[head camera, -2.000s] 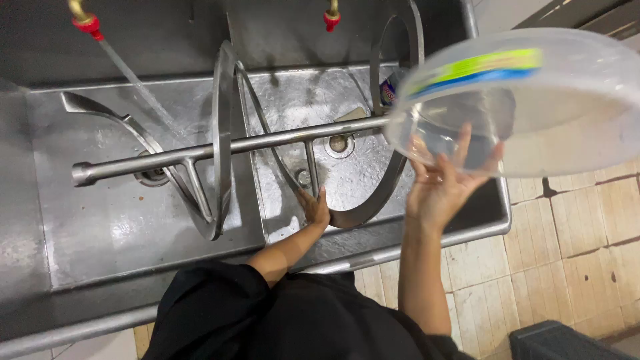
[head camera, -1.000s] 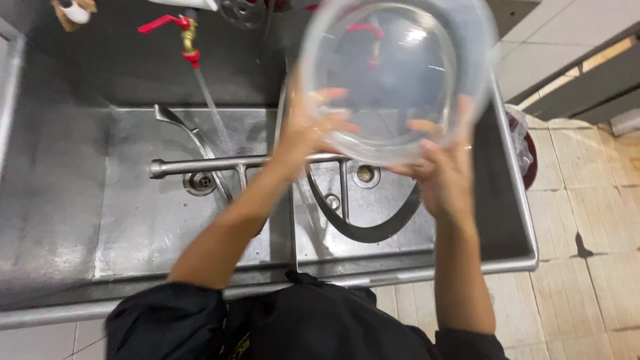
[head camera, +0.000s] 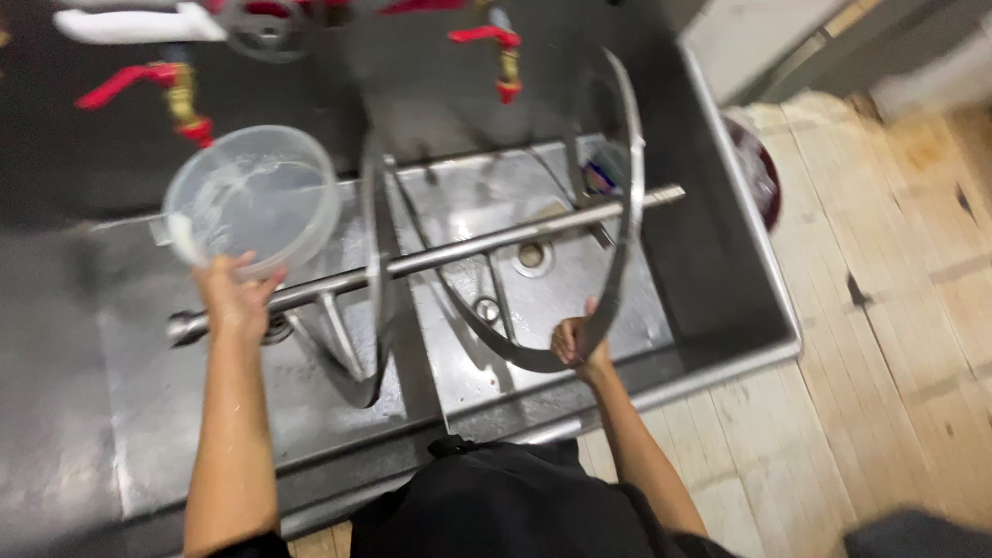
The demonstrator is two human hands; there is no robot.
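My left hand (head camera: 236,298) grips the near rim of a round clear plastic tub (head camera: 256,198), held under the left brass tap with red handle (head camera: 182,97). Water and streaks show in the tub. My right hand (head camera: 580,341) is closed around the lower curve of a steel ribbon mixing paddle (head camera: 535,359), whose straight shaft (head camera: 465,248) lies slantwise across both basins of a steel sink (head camera: 147,434). The left end of the shaft is just right of my left wrist. Part of the left drain is hidden behind the shaft.
A second brass tap (head camera: 508,66) hangs over the right basin. The right drain (head camera: 532,256) and a small packet with blue print (head camera: 599,178) are in that basin. A dark red bin (head camera: 763,174) with a plastic liner stands on the tiled floor right of the sink.
The tub has moved from between both hands on the right to my left hand under the left tap. My right hand has let go of the tub and taken hold of the paddle, which now sits raised and tilted.
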